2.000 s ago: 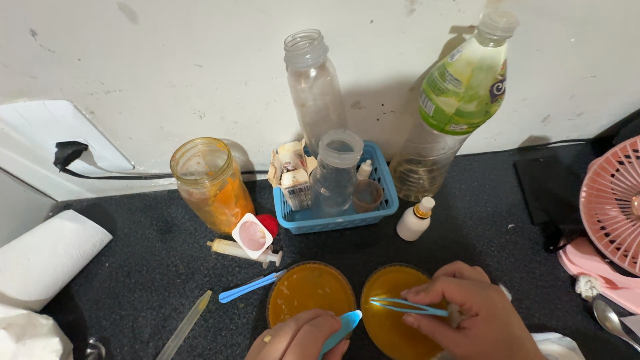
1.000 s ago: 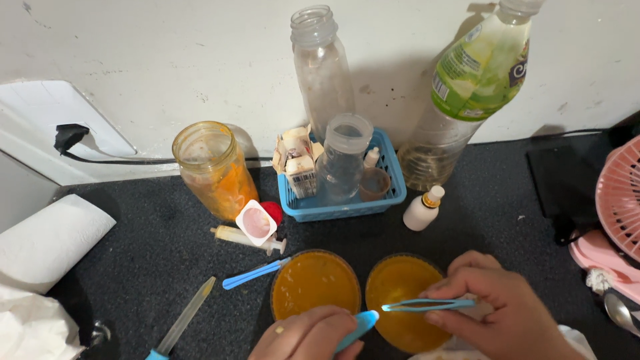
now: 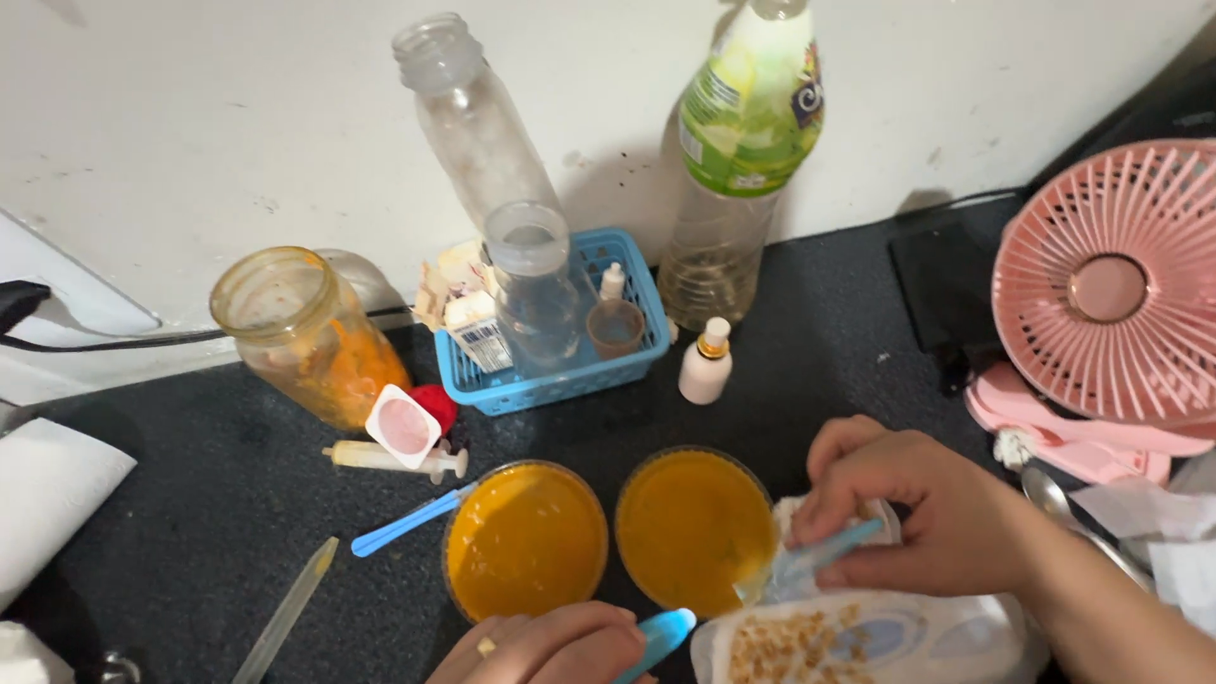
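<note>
My left hand (image 3: 551, 651), at the bottom centre, holds a light blue plastic tool (image 3: 665, 636) whose rounded end points right. My right hand (image 3: 912, 513) pinches light blue tweezers (image 3: 826, 560), blurred, their tips at the lower right rim of the right dish. Two round clear dishes filled with an orange-brown layer, a left dish (image 3: 525, 541) and a right dish (image 3: 695, 527), lie side by side. Below the right hand lies a white tray (image 3: 959, 632) bearing small tan grains (image 3: 793, 646). Blue tweezers (image 3: 408, 524) rest against the left dish.
Behind stand a blue basket (image 3: 560, 389) with containers, a stained glass jar (image 3: 313, 342), a tall plastic bottle (image 3: 750, 123) and a small dropper bottle (image 3: 706, 366). A syringe (image 3: 389, 458) and a pipette (image 3: 285, 608) lie left. A pink fan (image 3: 1107, 285) and a spoon (image 3: 1083, 518) are at right.
The tweezers in my right hand have moved from above the right dish to its lower right edge. The view has shifted, and the tray with grains now shows at the bottom.
</note>
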